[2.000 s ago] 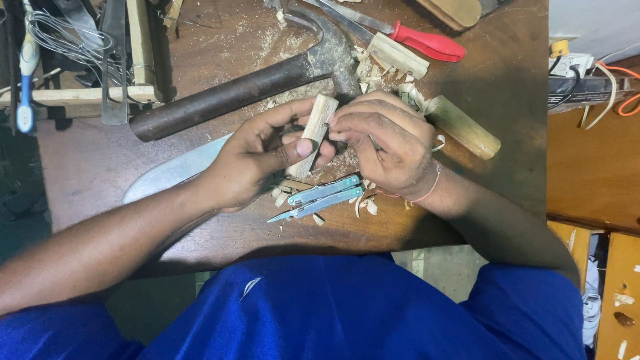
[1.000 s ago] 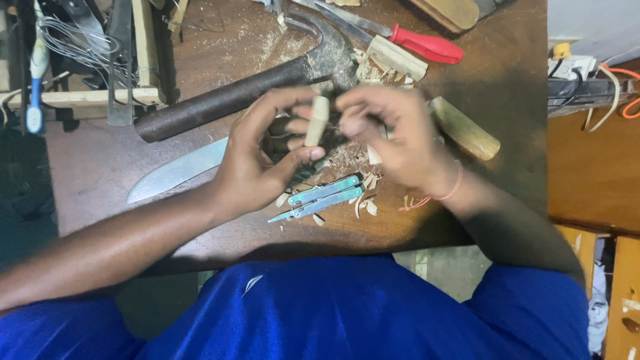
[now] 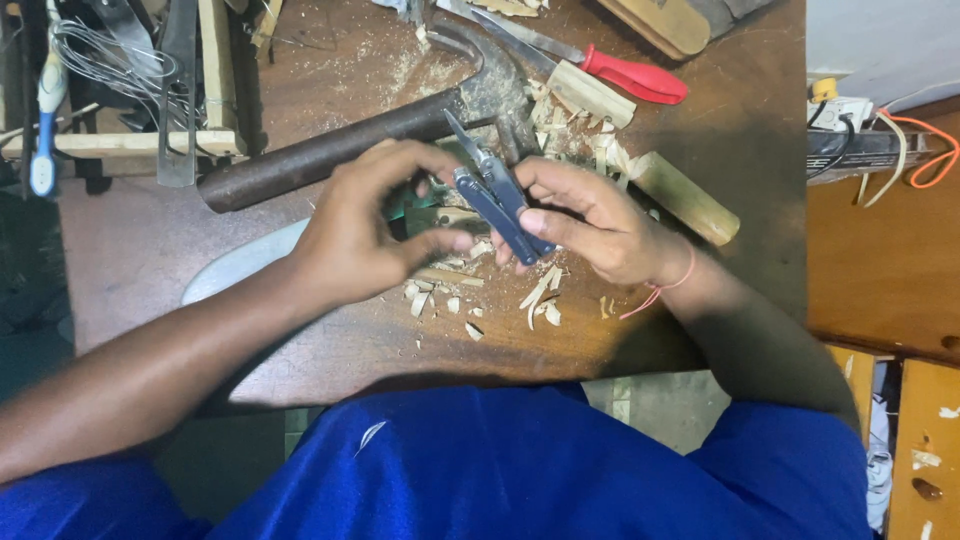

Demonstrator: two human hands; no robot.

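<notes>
My right hand (image 3: pixel 592 217) holds a folding multi-tool (image 3: pixel 499 206), raised above the table, a pointed blade sticking up from its folded handles. Facing it, my left hand (image 3: pixel 375 217) is curved with thumb and fingers apart, its fingertips near the tool's upper left side; nothing is plainly gripped in it. Between the hands, pale wood shavings (image 3: pixel 544 300) lie scattered over the wooden table (image 3: pixel 337 352). Behind them rests a claw hammer (image 3: pixel 337 154) with a dark handle. A wide metal blade (image 3: pixel 240 259) shows partly beneath my left forearm.
At the back right lie a red-handled knife (image 3: pixel 637 79), a split wood piece (image 3: pixel 592 94) and a round wooden piece (image 3: pixel 686 196). A wooden tray (image 3: pixel 127 144) at the left holds wire (image 3: pixel 112 64), metal tools and a toothbrush (image 3: pixel 49 112). A power strip (image 3: pixel 847 116) with cables is at the right.
The multi-tool, lying on the table in both earlier frames, is now up in my right hand. The small wood piece that my left hand held is no longer plainly seen there.
</notes>
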